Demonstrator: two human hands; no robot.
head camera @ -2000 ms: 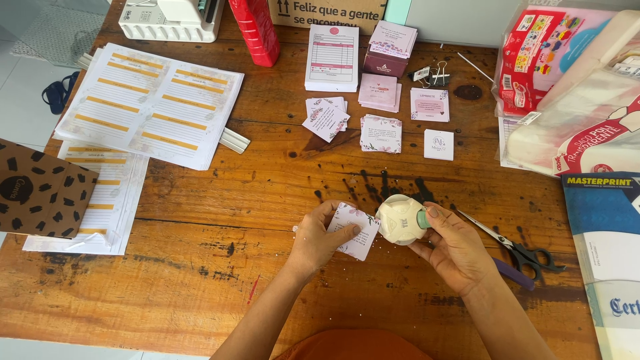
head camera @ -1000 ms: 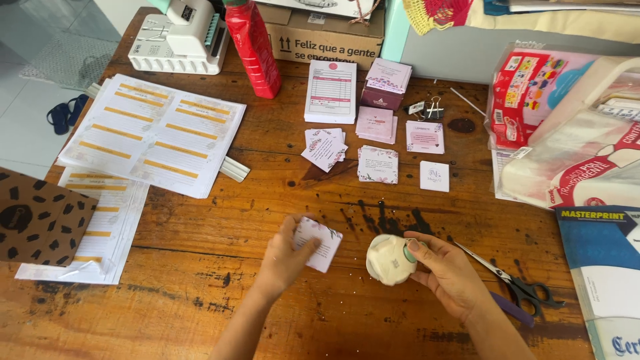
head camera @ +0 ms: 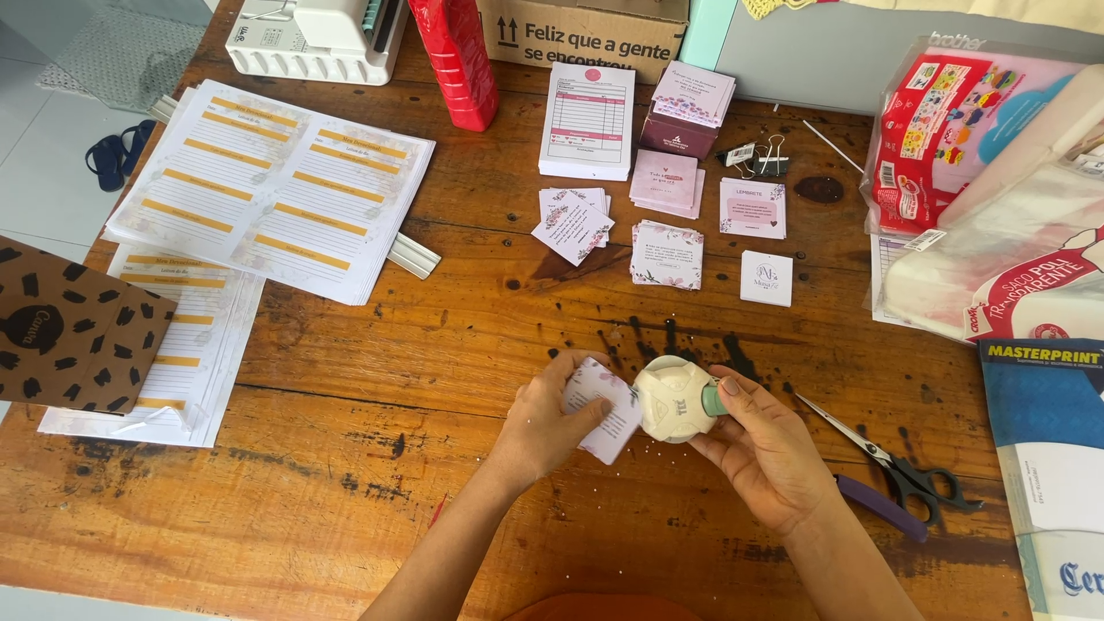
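My left hand (head camera: 543,423) pinches a small printed card with a floral border (head camera: 614,423), its thumb on the card's face. One edge of the card meets the left side of a white corner punch (head camera: 673,398). My right hand (head camera: 768,440) holds that punch, with the thumb by its green lever (head camera: 712,400). Tiny white paper bits lie on the wood below. Behind my hands are a stack of floral cards (head camera: 667,255), a fanned pile of cards (head camera: 573,226), a stack of pink cards (head camera: 666,183), a stack of reminder cards (head camera: 753,209) and small white cards (head camera: 766,278).
Black-handled scissors (head camera: 888,461) and a purple-handled tool (head camera: 880,507) lie on the wooden table (head camera: 328,500) at right. Printed sheets (head camera: 276,190) and a patterned brown box (head camera: 78,328) are at left. Binder clips (head camera: 759,159), a red bottle (head camera: 457,60) and plastic packages (head camera: 1018,216) stand or lie farther back.
One second ago the card in my left hand was apart from the punch; now it is against it. My right hand has kept hold of the punch.
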